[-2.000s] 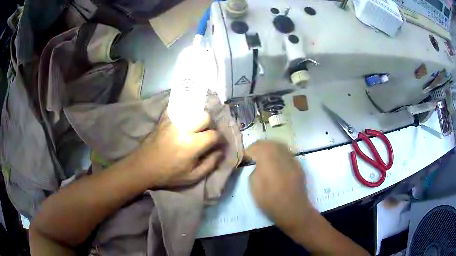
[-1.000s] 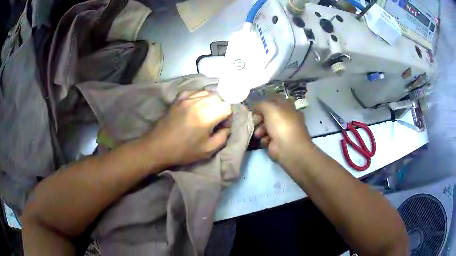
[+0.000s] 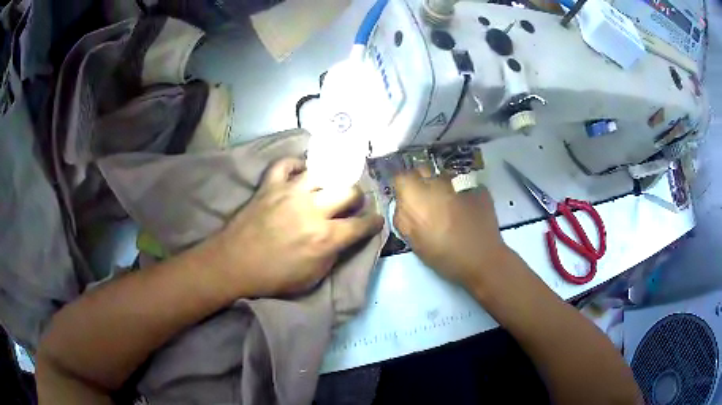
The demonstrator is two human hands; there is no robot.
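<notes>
A grey-brown cloth piece (image 3: 198, 190) lies on the sewing table left of the needle area and hangs over the front edge. My left hand (image 3: 293, 229) grips the cloth near its right edge, just below the bright white lamp (image 3: 342, 119). My right hand (image 3: 443, 217) is at the needle area of the white sewing machine (image 3: 491, 71), right of the cloth edge. Its fingertips are by the small metal parts, and whether they hold anything cannot be told. A yellow-green patch (image 3: 150, 245) shows beside my left forearm.
Red-handled scissors (image 3: 576, 240) lie right of my right hand, blades toward the machine. Heaped grey-brown cloth (image 3: 36, 182) fills the left side. A pale tan piece (image 3: 297, 25) lies behind the lamp. A round fan-like grille (image 3: 675, 360) is at the lower right.
My right hand has moved from the cloth edge to the needle area. My left hand stays on the cloth, with its fingers bent closer to the cloth's right edge. The camera view has shifted slightly.
</notes>
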